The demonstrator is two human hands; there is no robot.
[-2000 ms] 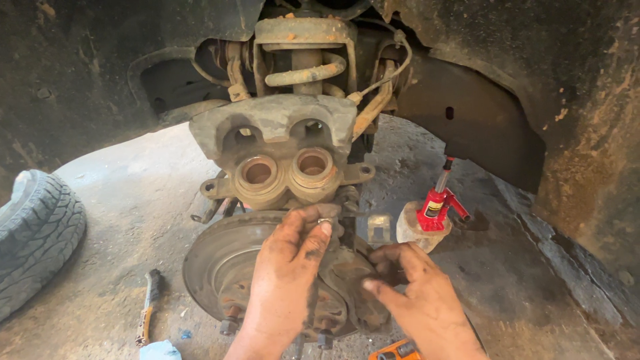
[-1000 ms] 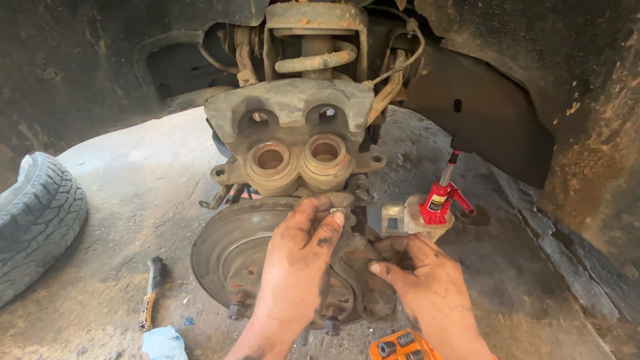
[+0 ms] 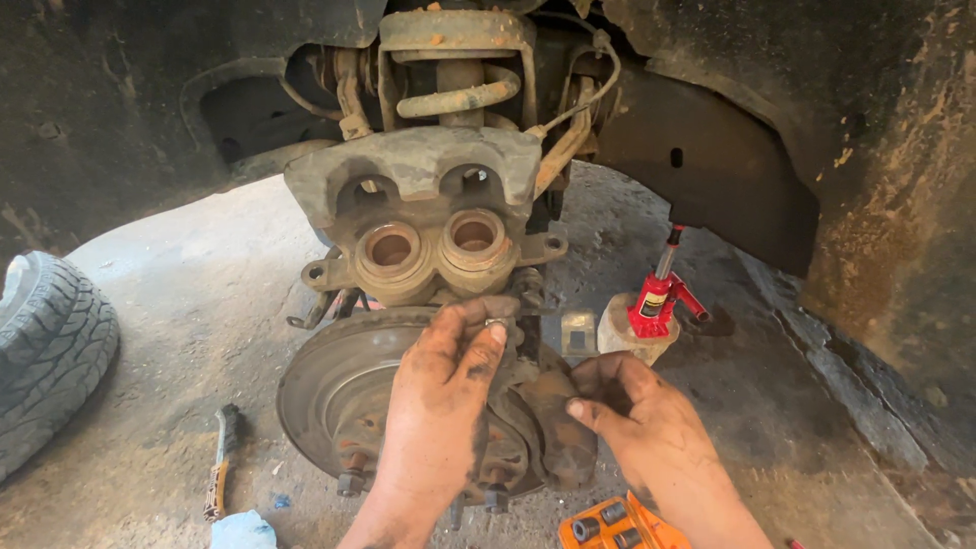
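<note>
Below a two-piston brake caliper (image 3: pixel 435 255), my left hand (image 3: pixel 450 381) pinches a small metal piece (image 3: pixel 497 322) between thumb and forefinger, in front of the upper edge of the brake disc (image 3: pixel 305 389). What the piece is, I cannot tell. My right hand (image 3: pixel 637 419) rests with bent fingers at the brown, curved metal part (image 3: pixel 568 431) on the disc's right side; its fingertips are partly hidden, so a grip on it is not certain. A metal bracket (image 3: pixel 579 333) with a square opening shows just above the right hand.
A red bottle jack (image 3: pixel 654 305) stands on a round block (image 3: pixel 610 335) at the right. An orange case (image 3: pixel 610 526) with sockets lies at the bottom. On the left are a tire (image 3: pixel 61 358), a brush (image 3: pixel 221 457) and a light-blue cloth (image 3: pixel 242 531). A coil spring (image 3: pixel 465 99) sits above the caliper.
</note>
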